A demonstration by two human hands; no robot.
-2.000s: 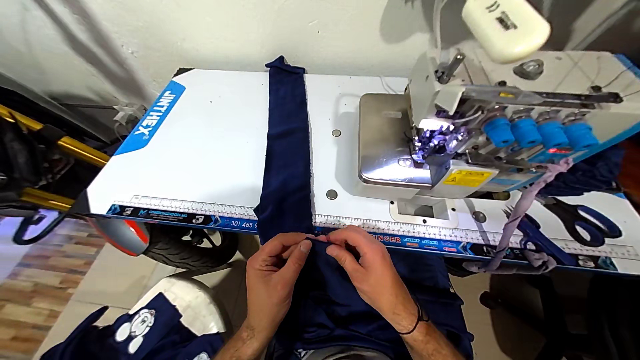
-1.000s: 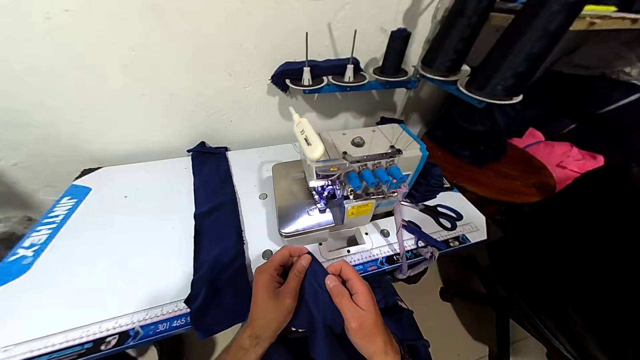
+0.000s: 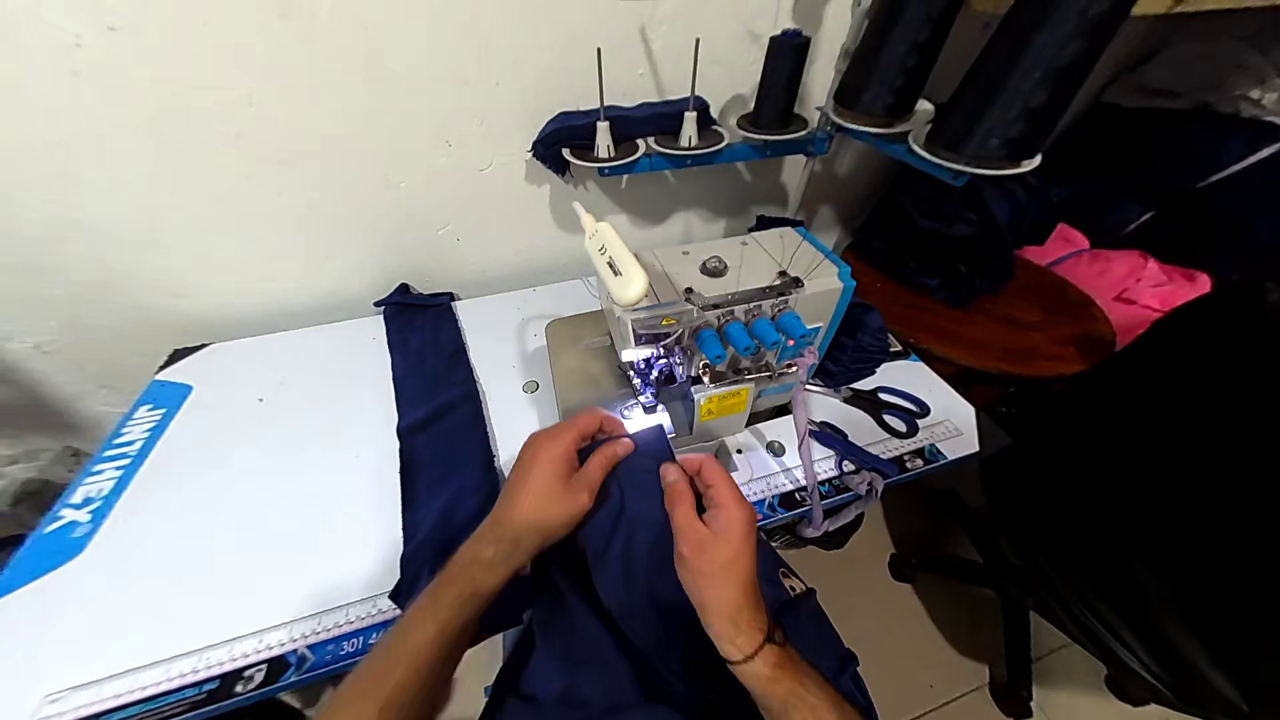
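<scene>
My left hand [image 3: 560,480] pinches the upper left edge of a navy fabric piece [image 3: 630,530] between thumb and fingers. On the same piece's right edge, my right hand [image 3: 705,520] has its thumb and fingers closed. The fabric's top edge lies just in front of the lit needle area of a white and blue overlock sewing machine [image 3: 740,270], near its metal plate [image 3: 580,365]. More navy cloth hangs below my hands. Left of them, a long navy fabric strip [image 3: 435,420] lies across the white table, its lower part partly behind my left forearm.
Scissors [image 3: 885,405] and a pale lilac fabric strip [image 3: 805,450] are right of the machine. A ruler [image 3: 220,645] runs along the front edge of the table [image 3: 270,450]. Thread cones [image 3: 780,85] stand on a rack behind. Pink cloth [image 3: 1120,280] rests on a round wooden surface [image 3: 1000,325].
Both hands have moved with the navy fabric from the table's front edge to the machine's needle area. The view has swung toward the machine and thread rack.
</scene>
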